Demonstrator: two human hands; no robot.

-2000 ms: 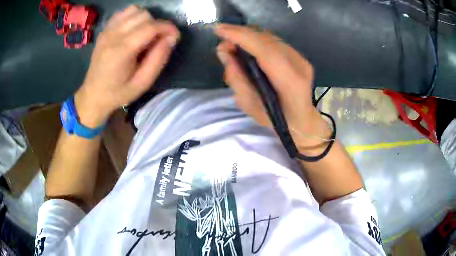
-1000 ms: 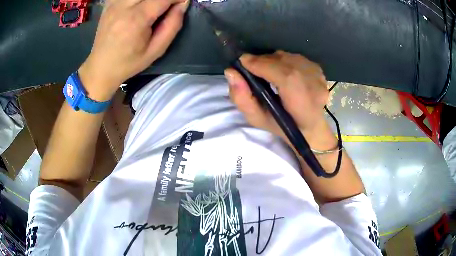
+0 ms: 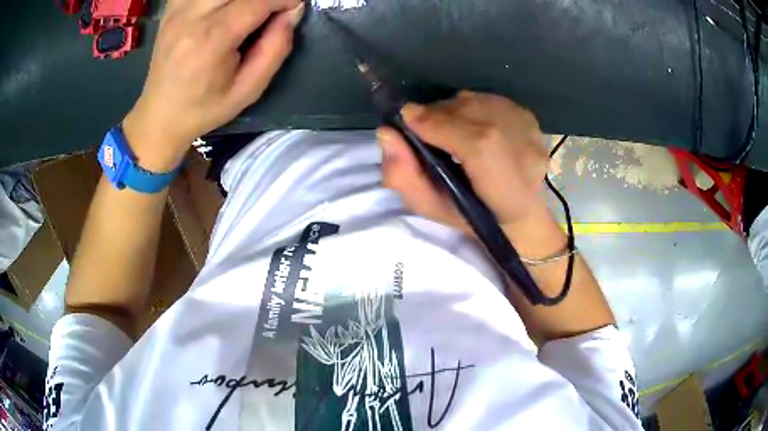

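Note:
My right hand (image 3: 476, 160) holds a black soldering iron (image 3: 459, 189) like a pen, its thin tip pointing up and left towards the top edge. White-silver circuit boards (image 3: 338, 3) lie at the top centre, cut off by the picture's edge, just beyond the tip. My left hand (image 3: 215, 71) is at the top, left of the boards, thumb and finger pinched together. Whatever it may pinch is too small or hidden to tell. Red housings (image 3: 115, 38) with dark openings lie at the upper left, beside my left hand.
The dark rubber mat (image 3: 539, 59) covers the bench. Black cables (image 3: 749, 93) hang at its right edge. The iron's cord loops past my right wrist. A red stool (image 3: 712, 189) stands below right on the yellow-lined floor. A cardboard box (image 3: 80, 198) is below left.
Since the first frame the right hand has moved down and right and the iron's tip has come into view. The red housings and boards sit higher in the picture. The last second shows only small shifts.

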